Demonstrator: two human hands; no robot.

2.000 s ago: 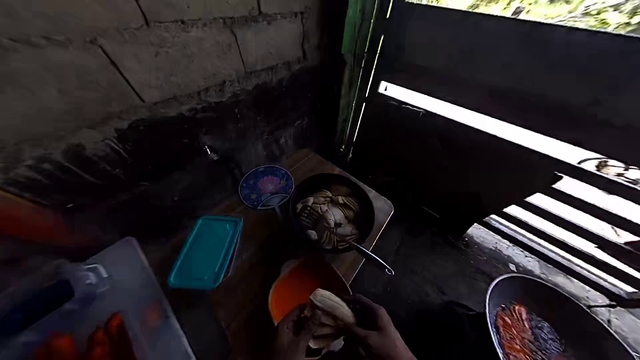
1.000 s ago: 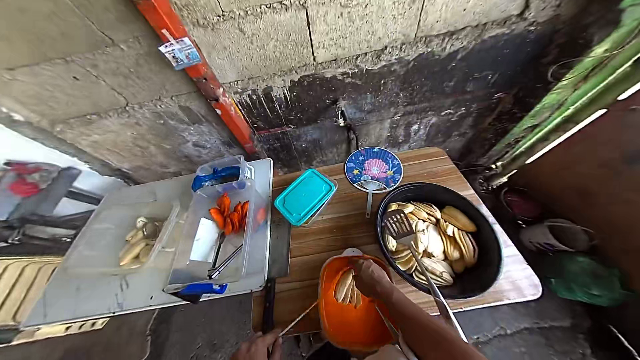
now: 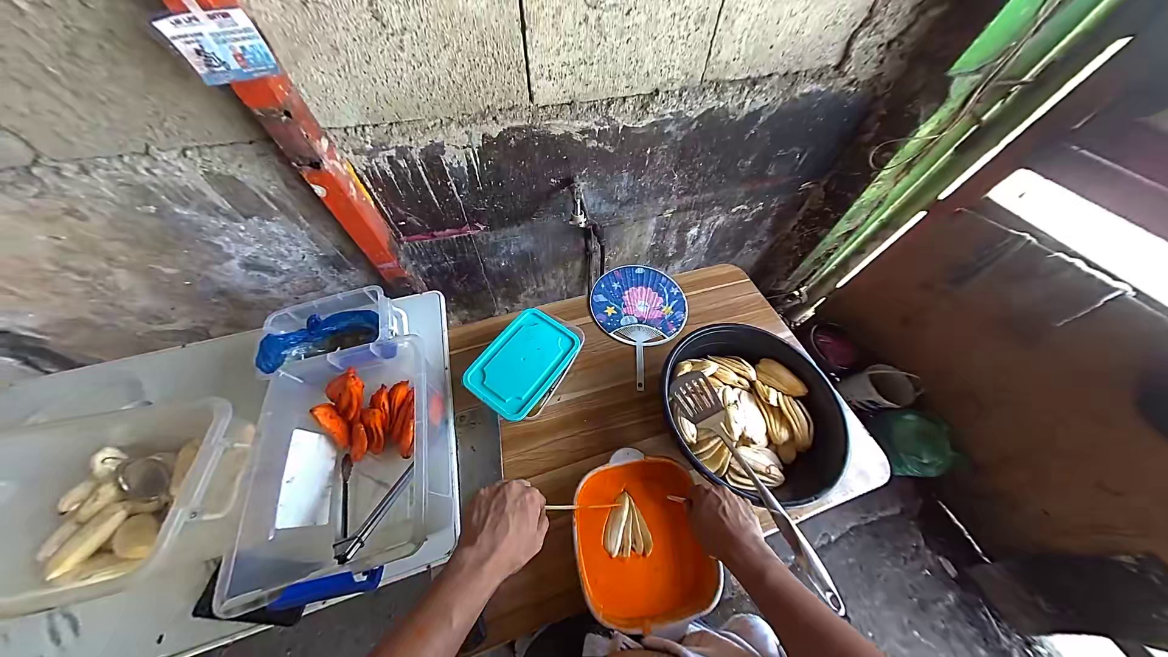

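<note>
A fanned, sliced banana (image 3: 628,527) lies in orange batter in a square-sided tub (image 3: 598,598). My left hand (image 3: 505,525), left of the tub, grips a thin wooden stick (image 3: 570,506) whose far end reaches the banana's top. At the tub's right edge my right hand (image 3: 727,522) is closed around another thin stick, its tip showing over the batter. Beside that hand stands a black pot (image 3: 826,429) of sliced bananas (image 3: 748,415), with a slotted metal turner (image 3: 721,424) resting in it.
A turquoise-lidded container (image 3: 522,363) and a round hand fan (image 3: 639,306) lie on the wooden table (image 3: 584,438). Leftward, a clear plastic bin (image 3: 246,538) holds orange-coated pieces (image 3: 370,415) and metal tongs (image 3: 379,516); another bin (image 3: 205,438) holds peeled bananas (image 3: 96,525). A block wall (image 3: 438,55) stands behind.
My right hand has drawn back from the banana over the tub to its right edge. The banana now lies in the batter. My left hand has moved up beside the tub. The view has swung strongly.
</note>
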